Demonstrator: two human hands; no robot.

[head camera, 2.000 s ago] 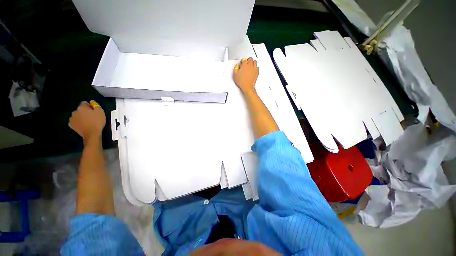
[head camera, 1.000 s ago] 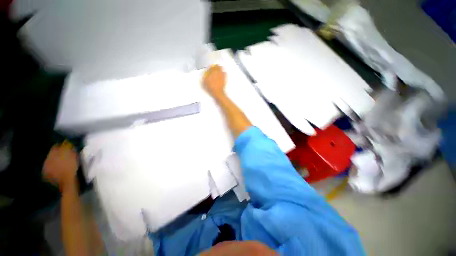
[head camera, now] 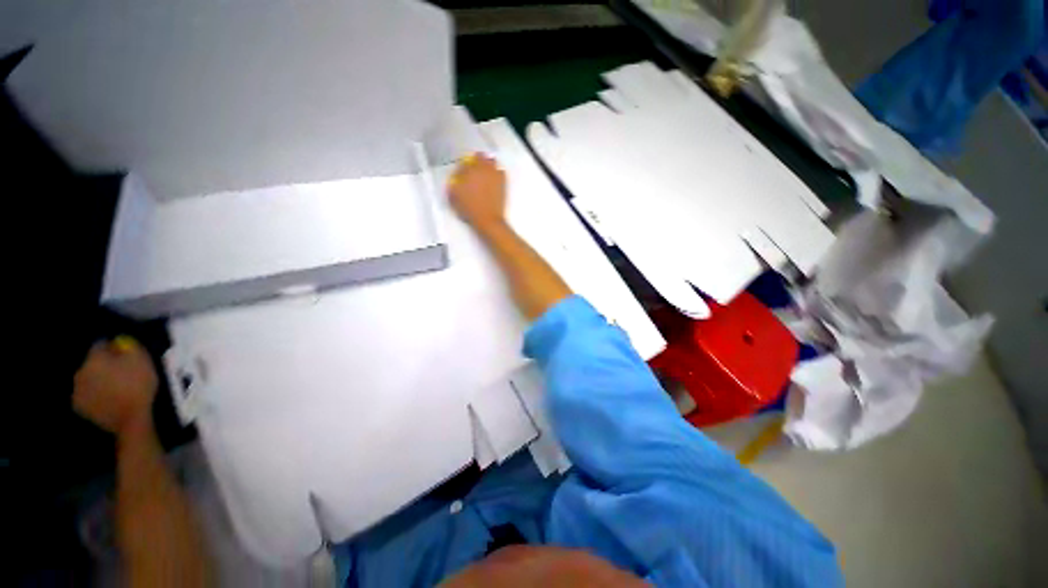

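Observation:
A formed white box (head camera: 287, 230) with its large lid (head camera: 241, 86) raised lies at the upper left, on top of a flat white blank (head camera: 333, 391). The blank's slit flaps lie near my body. My right hand (head camera: 477, 192), fingers curled and yellow on a fingertip, is on the white card just right of the box's right end wall. What its fingertips hold, if anything, is hidden. My left hand (head camera: 115, 385) is a loose fist with a yellow-covered finger, left of the blank and touching neither blank nor box.
More white blanks (head camera: 690, 172) lie at the right on the dark green bench (head camera: 529, 75). A red stool (head camera: 736, 356) stands below them. Crumpled white paper (head camera: 885, 322) is at the far right. Another person's blue sleeve (head camera: 960, 75) shows at the upper right.
The view has swung, so the box and blanks sit further left in the picture. The box's right end wall now shows upright. Both hands stay beside the box in similar poses. A blue sleeve has appeared.

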